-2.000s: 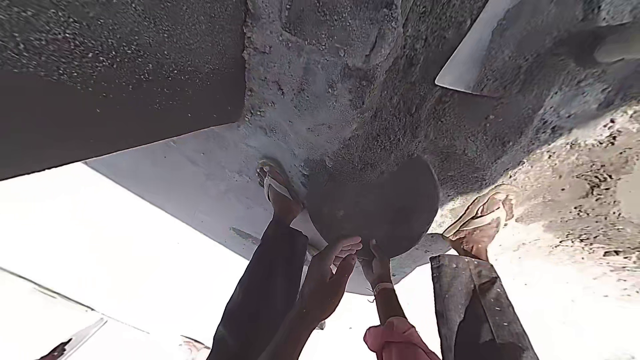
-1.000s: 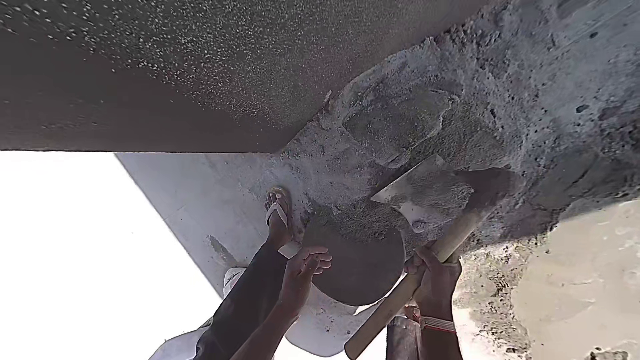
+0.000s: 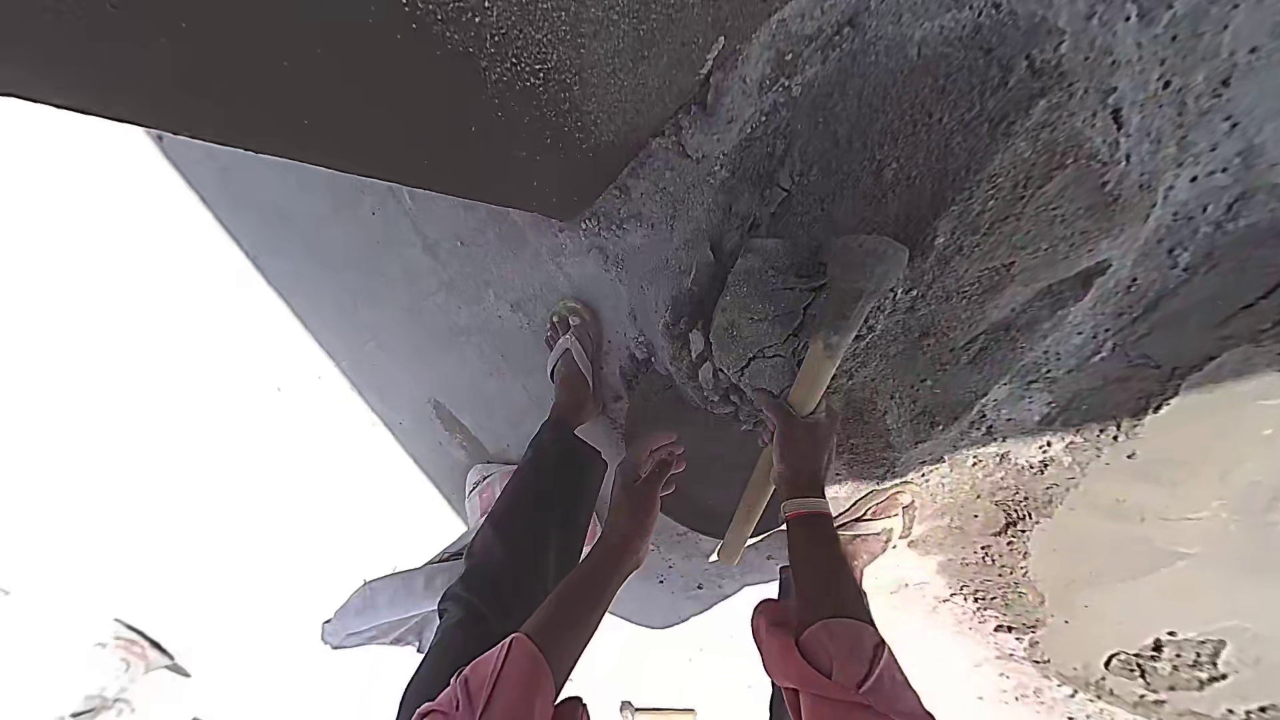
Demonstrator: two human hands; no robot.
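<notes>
My right hand (image 3: 800, 445) grips the wooden handle of a hoe (image 3: 815, 375), whose metal head lies up and to the right over the wet mortar. Cracked grey mortar (image 3: 765, 310) sits beside the hoe head, at the upper rim of a dark round pan (image 3: 690, 460). My left hand (image 3: 648, 480) is at the pan's left side, fingers partly curled, with no tool in it; whether it touches the pan cannot be told. The hoe handle crosses the pan's right side.
A dark wall or slab (image 3: 350, 110) juts in at the upper left. My sandalled feet (image 3: 572, 350) stand on either side of the pan. Rough mortar (image 3: 1000, 250) spreads to the right, near a pale wet patch (image 3: 1170, 520). A sack (image 3: 395, 605) lies at the lower left.
Two seconds ago my right hand was at the pan without the hoe; one second ago it held the handle. Since then, a mass of mortar has come to the pan's upper edge.
</notes>
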